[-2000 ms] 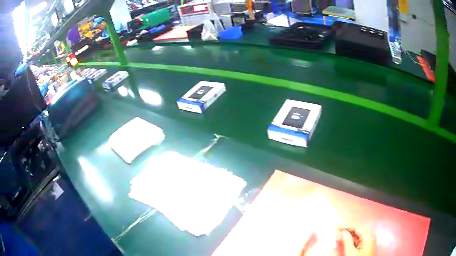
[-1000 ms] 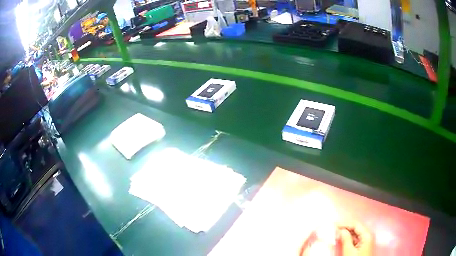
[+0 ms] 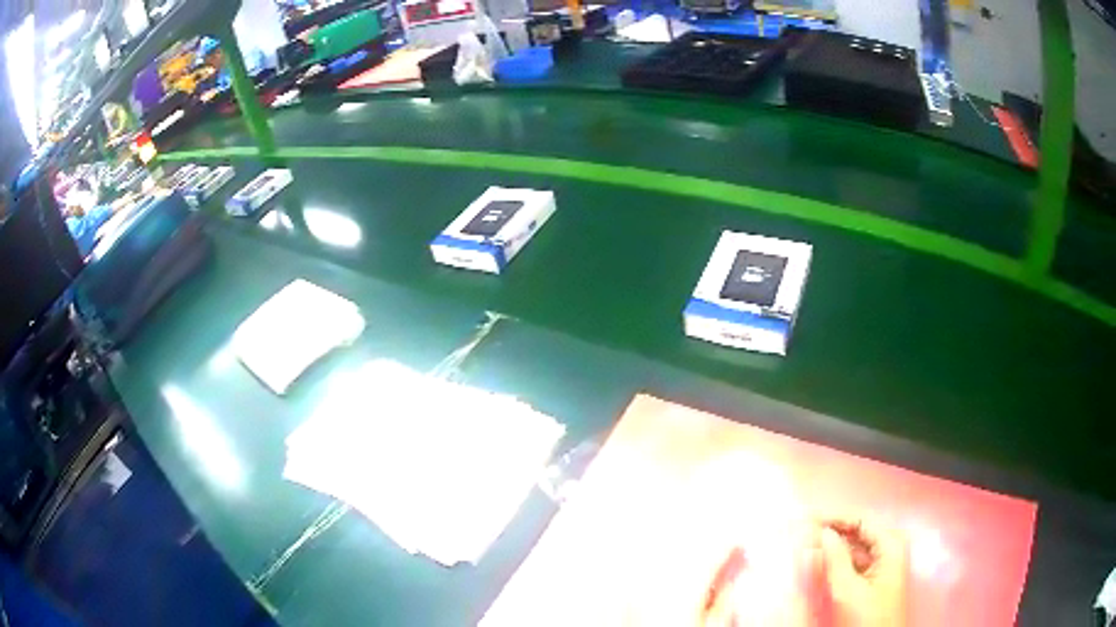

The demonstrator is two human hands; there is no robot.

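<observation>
A pink-red mat (image 3: 967, 521) lies at the bottom right, glaring white in its middle. My left hand (image 3: 727, 585) and my right hand (image 3: 866, 573) appear close together over it, overexposed and cut off by the bottom edge. The finger shapes are blurred, and I cannot tell whether they hold anything. A bright white, uneven-edged stack of poly bags (image 3: 422, 459) lies left of the mat. A smaller white stack (image 3: 299, 333) lies farther left.
Beyond the bench, white-and-blue retail boxes (image 3: 749, 292) stand spaced along the green conveyor belt (image 3: 612, 263). A bright green rail (image 3: 636, 179) runs behind them. Black trays (image 3: 853, 81) are at the back. A thin pale string passes under the bag stack.
The boxes on the belt have moved right relative to the mat. The view has shifted slightly, so the mat and stacks sit farther left. My hands remain close together over the mat.
</observation>
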